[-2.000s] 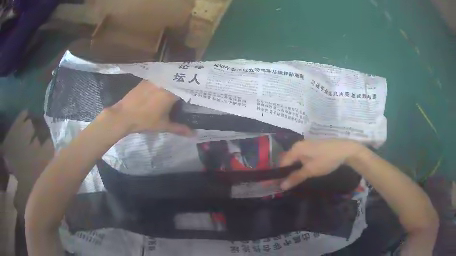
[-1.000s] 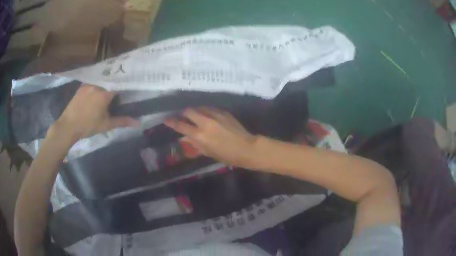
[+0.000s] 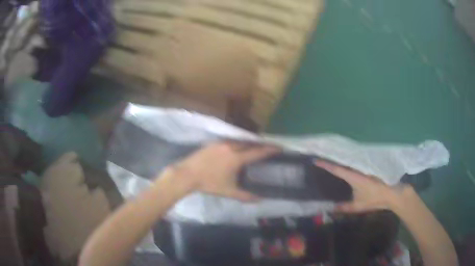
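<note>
My left hand (image 3: 221, 169) grips the upper black panel (image 3: 299, 179) left of its pale window, thumb below and fingers on top. My right hand (image 3: 362, 189) grips the same panel right of the window, fingers over its upper edge and thumb at the lower edge. White newspaper (image 3: 333, 148) lies behind the panel and folds along its top edge. A second, glossy black panel (image 3: 208, 241) lies below on newspaper, with a coloured picture showing in its window. The view is blurred.
A slatted wooden pallet (image 3: 281, 36) with brown cardboard (image 3: 208, 57) on it stands at the top. Green floor (image 3: 359, 83) with a dashed line is at upper right. A person in purple clothing (image 3: 73, 57) is at upper left. More cardboard (image 3: 73, 208) lies at left.
The view has shifted, showing more pallet and the person. My right hand has moved from over the lower panel's window to the upper panel, which both hands now grip. The newspaper's top has folded down.
</note>
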